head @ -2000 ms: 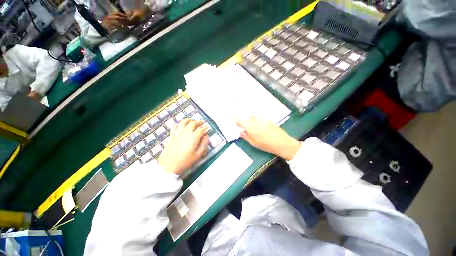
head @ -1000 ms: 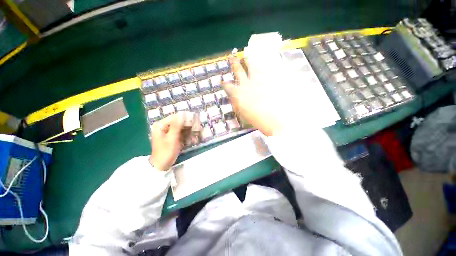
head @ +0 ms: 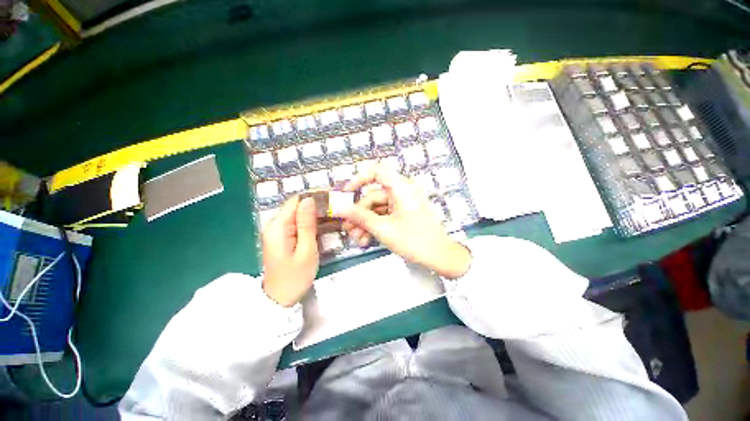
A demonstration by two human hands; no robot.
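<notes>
My left hand [head: 294,247] and my right hand [head: 393,215] meet over the front part of a clear blister tray [head: 317,148] with rows of silver-white parts. My right hand grips a small flat silver-white part [head: 341,202] with an amber edge between its fingers. My left hand holds a thin grey-brown rectangle [head: 319,201], apparently an adhesive pad, right beside that part; whether the two touch is hard to tell. A white adhesive sheet [head: 370,298] lies at the table's front edge, partly under my wrists.
White papers [head: 493,140] lie right of the tray, then a second filled tray [head: 650,148] and a grey vented machine [head: 714,111]. A dark grey sheet [head: 182,189], black pieces [head: 82,200] and a blue box [head: 33,288] with white cable are at left. Yellow tape [head: 189,141] runs behind.
The view has turned so the trays sit further right. My right hand has come down from the tray's back right corner to meet my left, and now holds a small part. My left hand has lifted a grey-brown piece.
</notes>
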